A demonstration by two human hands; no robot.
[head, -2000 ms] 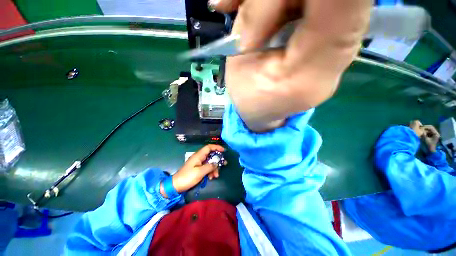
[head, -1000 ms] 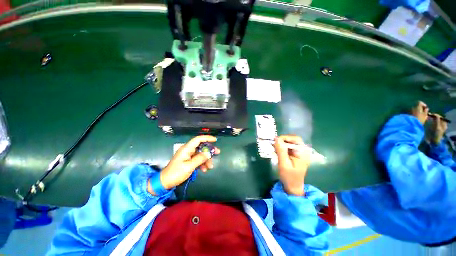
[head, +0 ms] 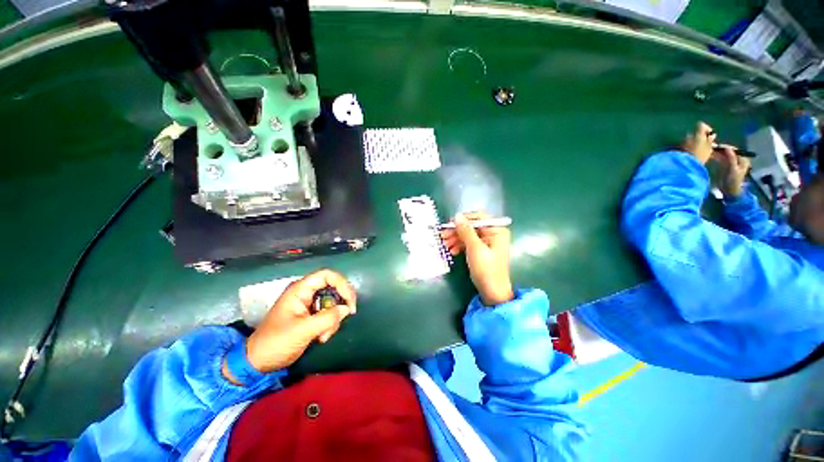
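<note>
My left hand [head: 294,325] holds a round dark module [head: 327,300] with a gold-coloured centre between thumb and fingers, in front of the fixture. My right hand [head: 486,255] holds thin silver tweezers [head: 483,222] whose tips reach the right edge of a narrow white label sheet [head: 423,236] on the green surface. Whether the tips touch a label cannot be told. A blue wrist strap [head: 240,362] is on my left wrist.
The press fixture's black base [head: 271,239] stands front left, with a green plate [head: 237,126] and clear block above. A marked white sheet [head: 401,150] lies right of it, a white pad [head: 266,300] in front. Another module [head: 503,95] lies behind. A black cable runs left. Another person works at right.
My right hand has come down from above the fixture to the narrow sheet, with the tweezers. My left hand still holds the module. The camera view has turned right, so the fixture appears further left.
</note>
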